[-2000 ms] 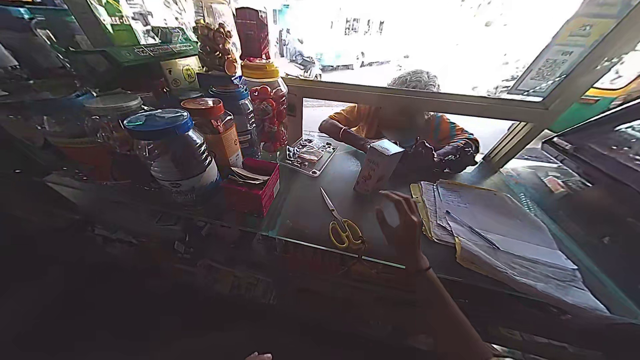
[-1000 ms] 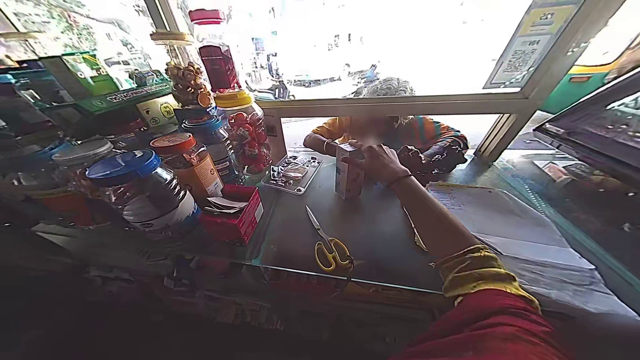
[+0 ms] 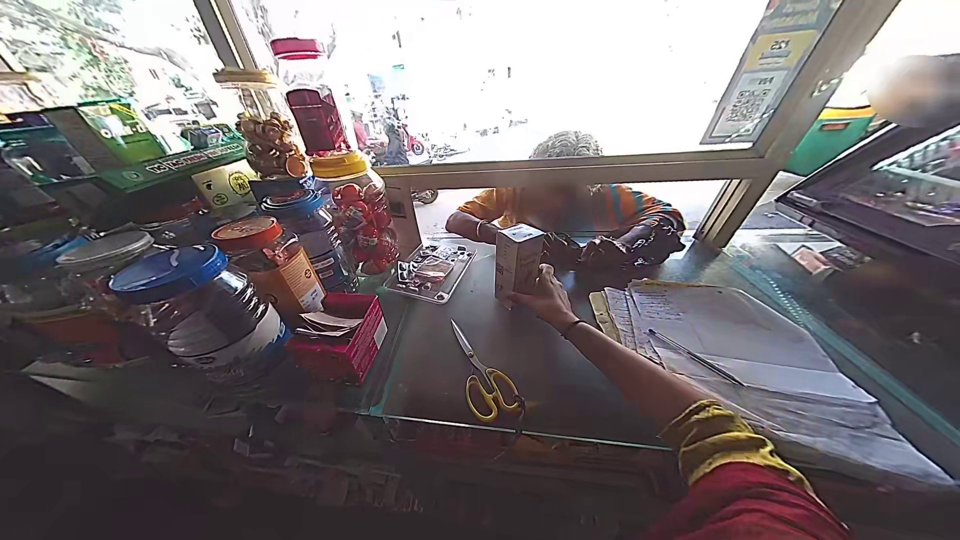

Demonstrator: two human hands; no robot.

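An upright cardboard box [image 3: 517, 262] stands on the glass-topped counter near the window opening. My right hand [image 3: 546, 298] reaches in from the lower right and grips the lower part of the box between thumb and fingers. Scissors [image 3: 487, 382] with yellow handles lie nearer me, left of my forearm, blades pointing away. To the right of my forearm lies an open paper notebook [image 3: 720, 330] with a pen [image 3: 697, 358] on it. Behind the box a person [image 3: 570, 210] leans at the opening, arms on the counter. My left hand is out of view.
Plastic jars, among them a blue-lidded jar [image 3: 202, 315] and a yellow-lidded jar [image 3: 364, 217], crowd the left. A red box [image 3: 341, 345] holding papers and a clear tray [image 3: 433, 271] stand beside them. The window frame [image 3: 600, 171] crosses above the opening; a dark-framed case [image 3: 885, 195] is at right.
Two seconds ago my right hand was open, away from the box. A second ago it was at the box's top; now it grips the box lower down. The view has shifted.
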